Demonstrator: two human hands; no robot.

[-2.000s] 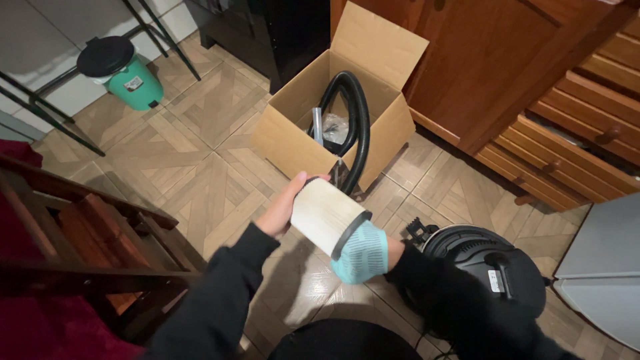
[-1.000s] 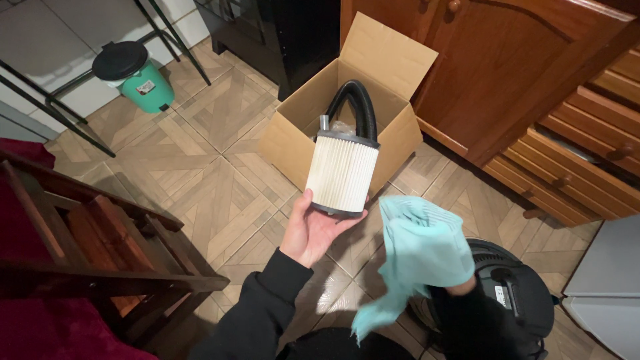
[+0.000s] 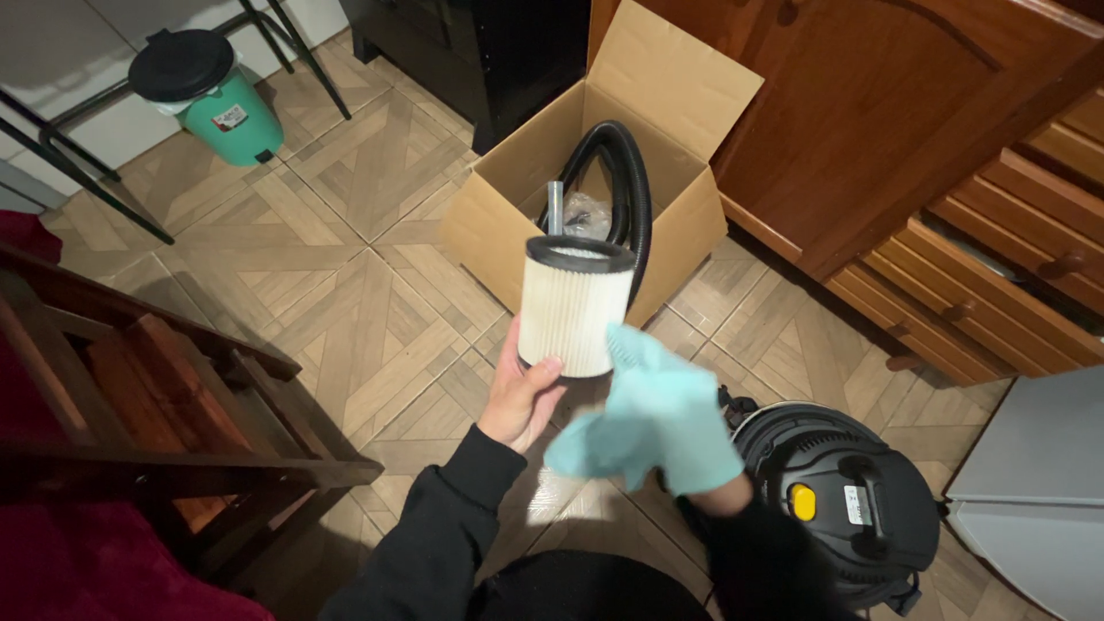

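A pleated white cartridge filter (image 3: pixel 573 310) with black end rims stands upright in my left hand (image 3: pixel 522 392), whose fingers wrap its lower part. Draped over my right hand (image 3: pixel 716 487) is a light turquoise cloth (image 3: pixel 664 418); its upper tip meets the filter's lower right side, and it hides most of my fingers. Behind the filter, an open cardboard box (image 3: pixel 690 228) holds a black ribbed hose (image 3: pixel 636 190), a metallic tube (image 3: pixel 555 207) and a clear plastic bag (image 3: pixel 586 216). The black vacuum cleaner (image 3: pixel 828 483) is on the floor at right.
A green bin (image 3: pixel 228 121) with a black lid stands at the upper left. Wooden slatted furniture (image 3: pixel 198 466) is at left. A wooden cabinet (image 3: pixel 854 112), drawers (image 3: pixel 992 276) and a pale grey appliance (image 3: pixel 1035 483) line the right side. Black furniture (image 3: pixel 440 60) stands behind the box.
The filter was tilted between both hands two seconds ago and is now upright in my left hand. My right hand with the cloth moved away from it, then came back to its side.
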